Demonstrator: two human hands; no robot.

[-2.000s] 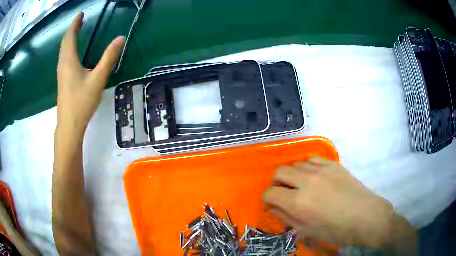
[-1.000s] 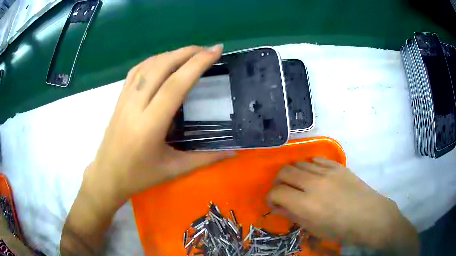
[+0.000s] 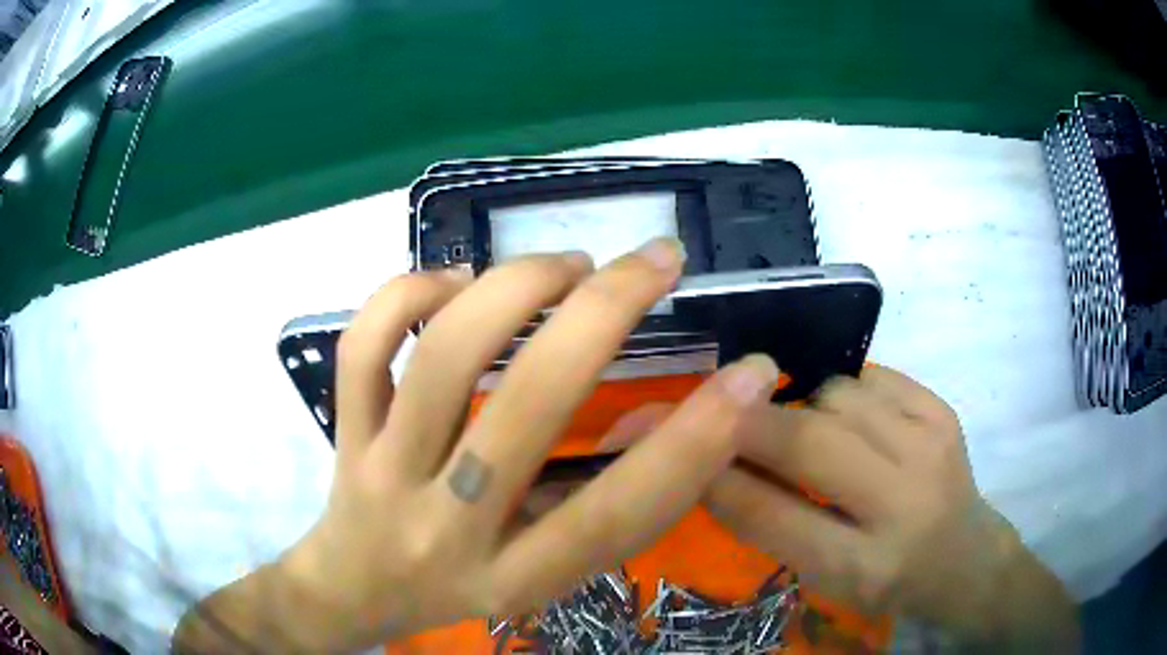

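My left hand [image 3: 512, 435] grips a black phone middle frame [image 3: 800, 326] with a silver rim, tilted on edge above the orange parts tray [image 3: 698, 550]. My right hand [image 3: 870, 480] is at the frame's lower right edge, fingers bent; whether it pinches a side key is hidden. The pile of loose side keys [image 3: 653, 621] lies in the tray, partly covered by my hands. Behind the held frame, the working stack of frames [image 3: 755, 218] lies flat and slightly fanned.
The right-hand stack of frames [image 3: 1101, 256] stands at far right on the white cloth [image 3: 947, 269]. A single frame [image 3: 118, 154] lies on the green belt [image 3: 538, 77]. A second orange parts tray [image 3: 28, 512] and part of a neighbour's arm show at lower left.
My left hand has brought a frame from the stack towards me and tilted it on edge over the tray. My right hand has come up to it. The belt frame has moved left and nearer.
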